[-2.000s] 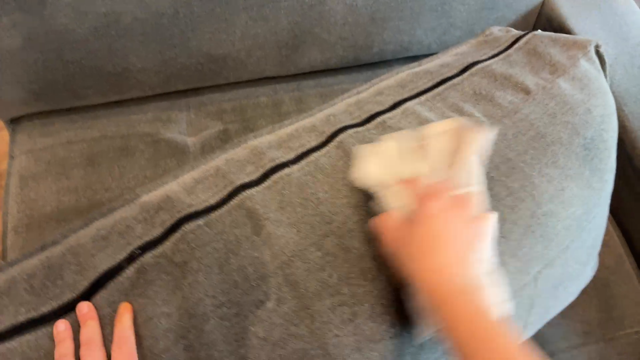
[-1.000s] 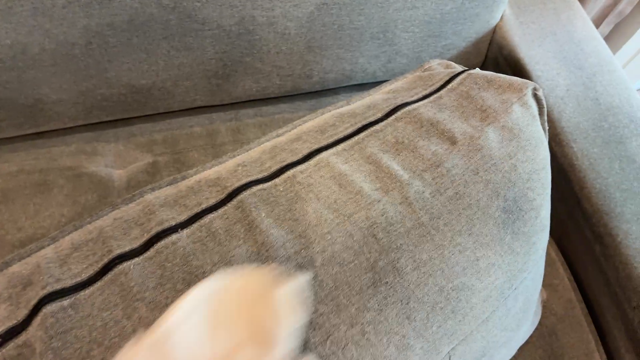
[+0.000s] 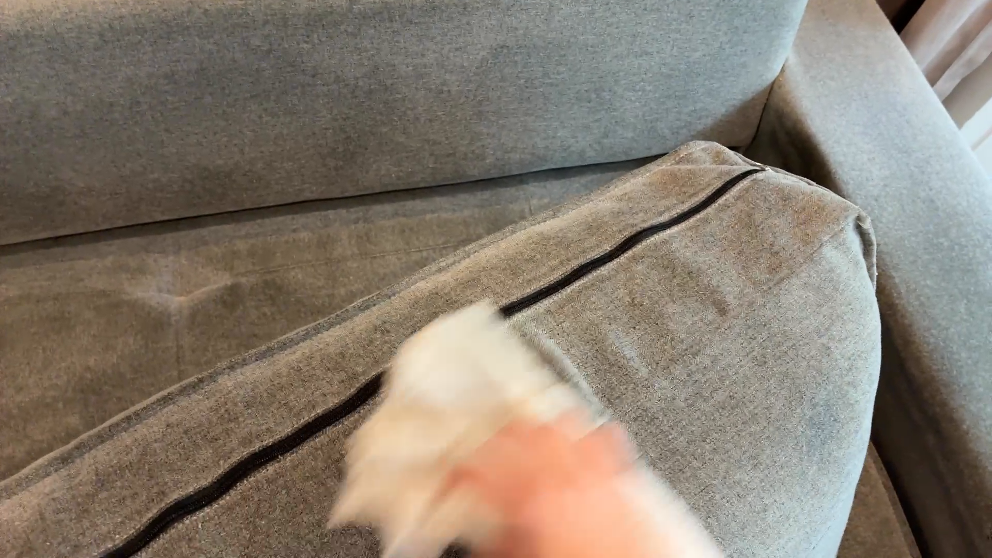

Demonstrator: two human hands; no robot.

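Note:
My right hand [image 3: 550, 480], blurred by motion at the bottom centre, grips a crumpled cream-white cloth [image 3: 457, 372]. The cloth lies over part of the black zipper [image 3: 620, 252] on a grey-brown fabric sofa cushion [image 3: 744, 372]. This cushion leans diagonally across the sofa, its zipper running from lower left to upper right. Darker and brownish patches mark its fabric near the upper right corner. My left hand is out of view.
Behind the cushion are the sofa's seat [image 3: 116, 341], which has a tufted dimple, and its backrest [image 3: 387, 93]. The padded armrest [image 3: 891, 139] rises at the right. A pale curtain [image 3: 953, 54] hangs at the upper right.
My left hand, at the lower left two seconds ago, is out of view. Since one second ago the cloth has moved up and right, onto the zipper. The view has shifted.

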